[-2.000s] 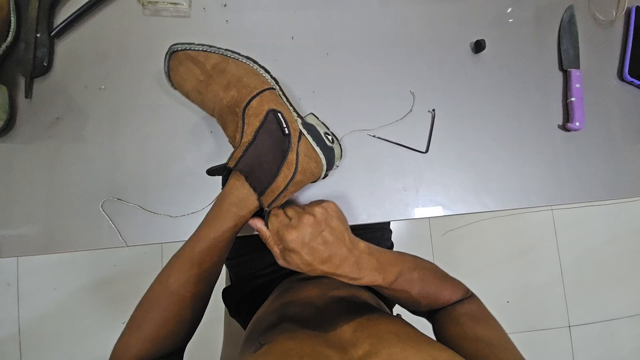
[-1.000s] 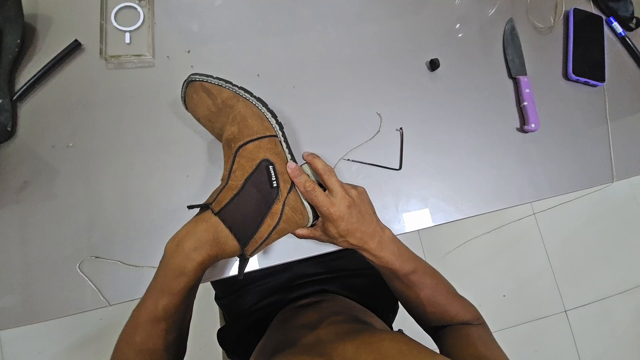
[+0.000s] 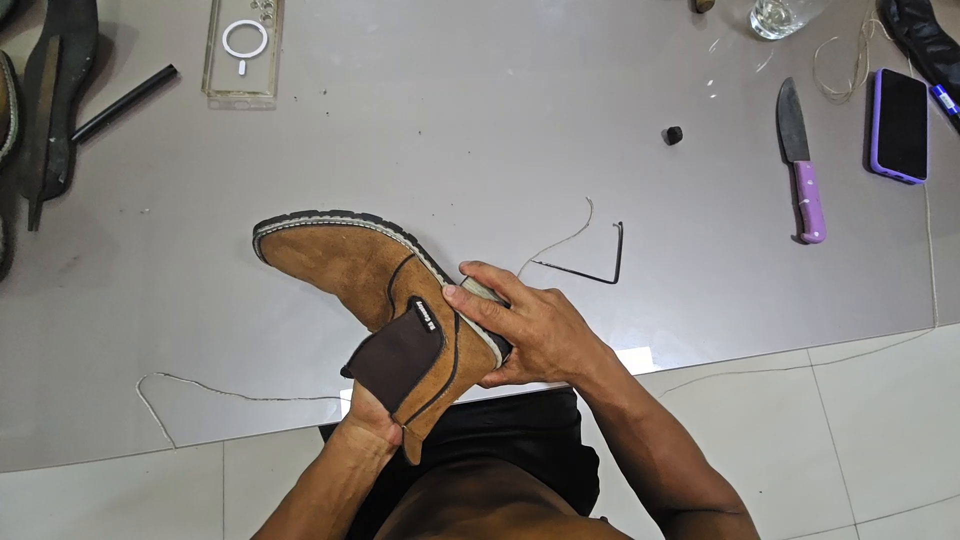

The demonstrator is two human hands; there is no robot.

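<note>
A brown suede ankle boot [image 3: 330, 259] with a dark elastic side panel lies on its side over the table's near edge, its toe pointing up and left. My left hand [image 3: 371, 416] is inside the boot's shaft, so its fingers are hidden. Around the heel, my right hand [image 3: 525, 322] grips the sole and the boot's back with fingers and thumb. Just right of that hand lies a thin bent metal hook tool [image 3: 616, 259], beside a loose end of thread [image 3: 574, 234]. Another length of thread [image 3: 217, 390] trails leftward from beside my left wrist.
A knife with a purple handle [image 3: 810, 202], a phone in a purple case [image 3: 900, 126], a small black piece [image 3: 673, 135] and a glass [image 3: 772, 19] are on the right. On the left are a clear phone case [image 3: 241, 94], a black rod [image 3: 124, 105] and a dark sole [image 3: 71, 90].
My right hand has moved from the shaft's opening to the heel, where it now grips the boot. My left hand stays in the shaft. The view has shifted.
</note>
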